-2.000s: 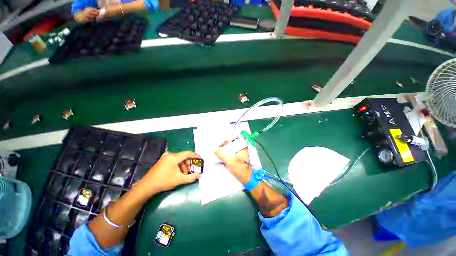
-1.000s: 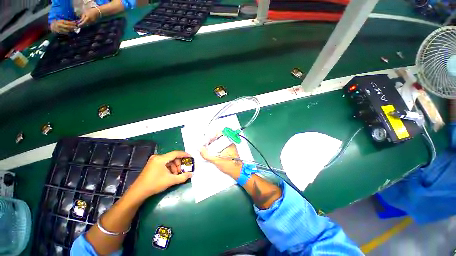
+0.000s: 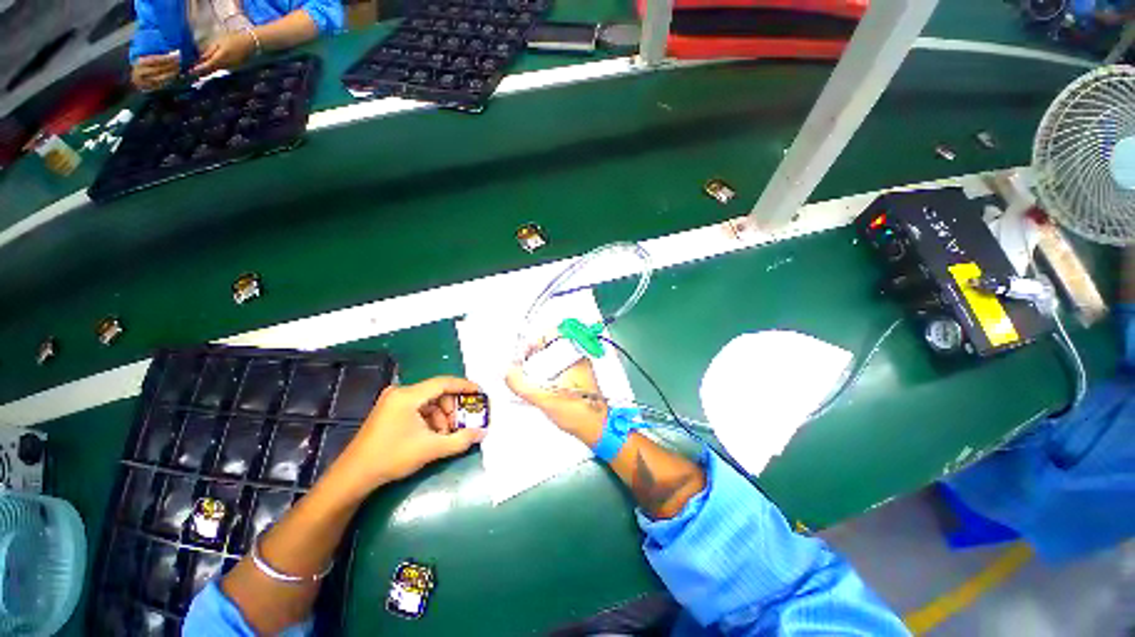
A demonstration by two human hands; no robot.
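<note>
My left hand (image 3: 405,429) holds a small watch module (image 3: 471,412) between thumb and fingers at the left edge of the white paper sheet (image 3: 513,467). My right hand (image 3: 560,401) holds the pale dispensing syringe (image 3: 548,363) over the sheet, just right of the module. The syringe's green adapter cap (image 3: 581,336) joins the looped clear hose (image 3: 645,268). The tip is too blurred to tell whether it touches the module. Another module (image 3: 411,589) lies on the bench, and one (image 3: 209,519) lies in the black blister tray (image 3: 293,388).
Modules (image 3: 532,237) lie spaced along the green belt (image 3: 411,187) behind the white rail (image 3: 311,326). The controller (image 3: 952,268) and fan (image 3: 1095,156) are at right, the second paper (image 3: 772,392) before them. A basket (image 3: 37,566) is far left. A person's hands (image 3: 224,52) are across the belt.
The view has tilted and shifted since the first frame. Modules on the belt have moved left. Both hands keep nearly the same pose, with the module and syringe still held.
</note>
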